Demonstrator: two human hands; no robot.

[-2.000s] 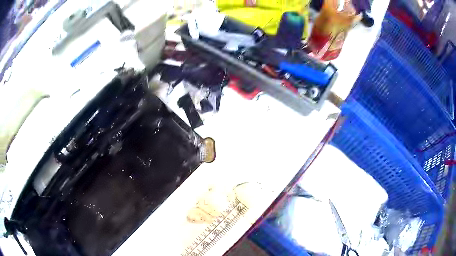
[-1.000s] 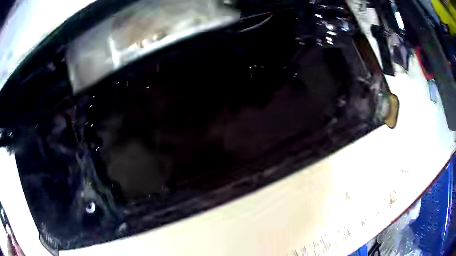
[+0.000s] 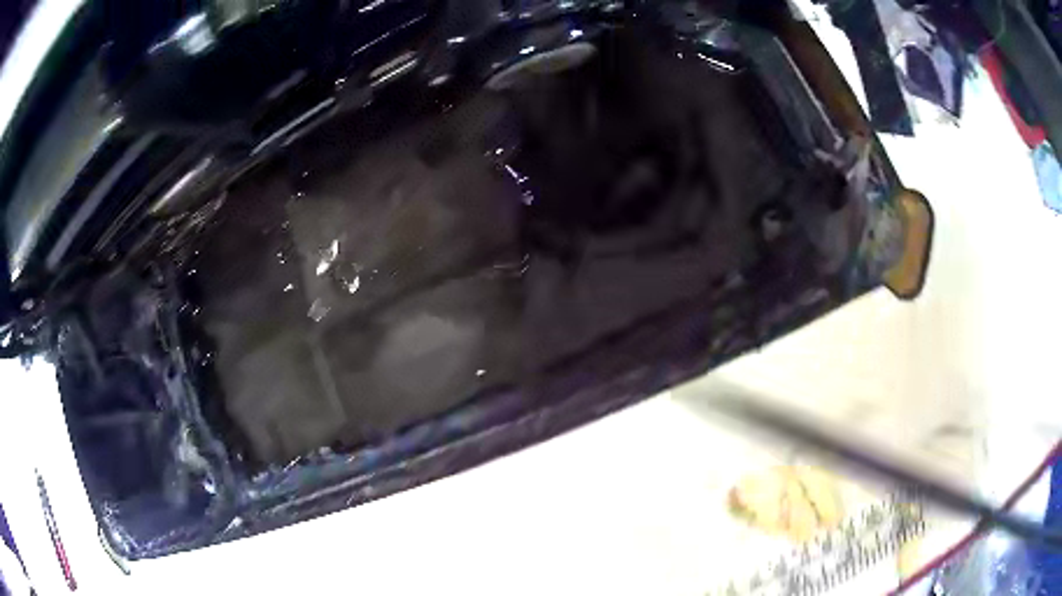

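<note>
The oil pan [image 3: 419,291] is a dark, wet hollow that fills most of the view, with shiny glints on its floor. Dark, shiny curved parts [image 3: 233,128], which look like the underside of the tilted machine head, lie along its upper left edge. A long thin dark tool shaft [image 3: 862,458], blurred, reaches in from the right edge over the white table; its tip is near the pan's front edge. What holds it is out of view. Neither of my hands is in the picture.
A tan tab [image 3: 912,245] sits at the pan's right corner. The white table [image 3: 559,501] has a printed ruler [image 3: 833,547] and a yellowish stain at its front right. Dark scraps [image 3: 879,70] and a red item [image 3: 1013,96] lie at upper right. Something blue shows at lower right.
The view has moved in from farther back to close over the pan. The long thin shaft has come in from the right. The pale blurred block at the pan's upper left is gone from view.
</note>
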